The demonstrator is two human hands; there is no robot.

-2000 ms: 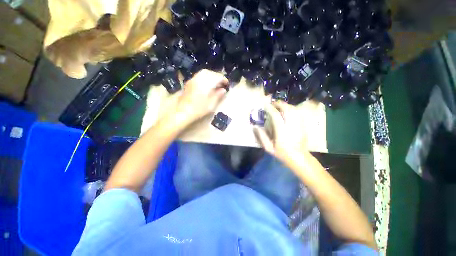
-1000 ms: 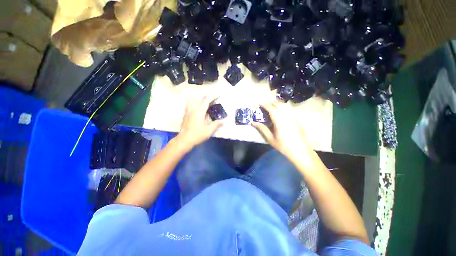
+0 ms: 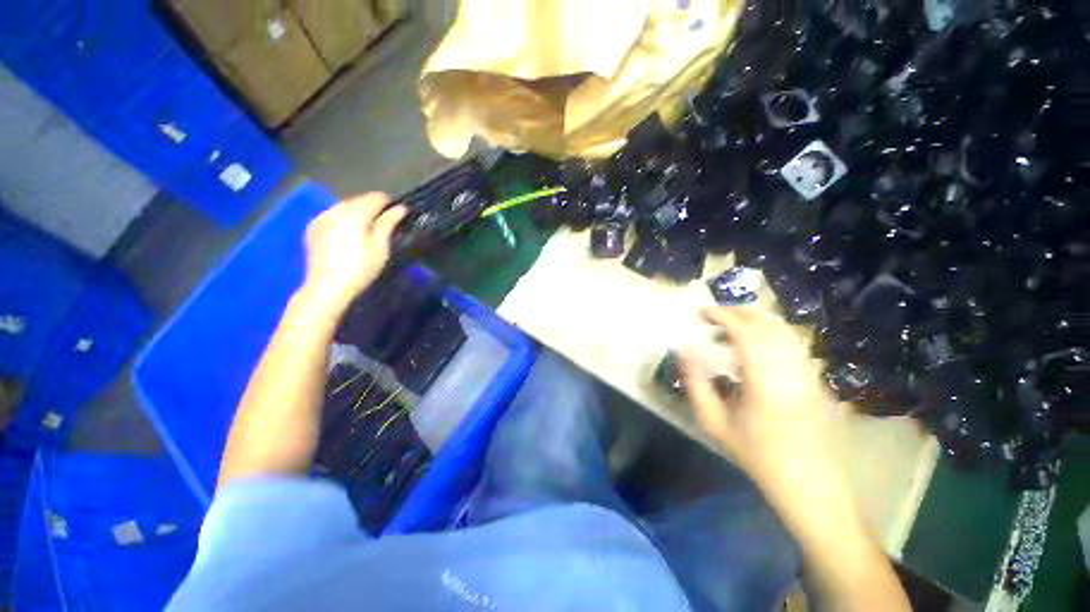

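A long black socket strip housing [image 3: 445,206] lies at the upper left, beside the paper bag. My left hand [image 3: 347,245] is on its near end, with thumb and fingers around it. A yellow-green ground wire [image 3: 524,200] sticks out at its far end. My right hand [image 3: 753,377] is blurred over the cream work board [image 3: 586,313], fingers apart, by a dark socket module [image 3: 669,372]. Whether it touches the module is unclear. Another glossy module [image 3: 735,285] lies just beyond its fingers.
A large heap of black modules [image 3: 920,239] fills the right, with a round-faced socket [image 3: 813,170] in it. A brown paper bag [image 3: 514,108] stands at the top. A blue tote [image 3: 215,347] with housings and wires is at the left. Cardboard boxes [image 3: 305,54] are beyond.
The view has swung left. My left hand has left the module on the board and moved to the housing at the left, taking hold of its end. My right hand stays over the board.
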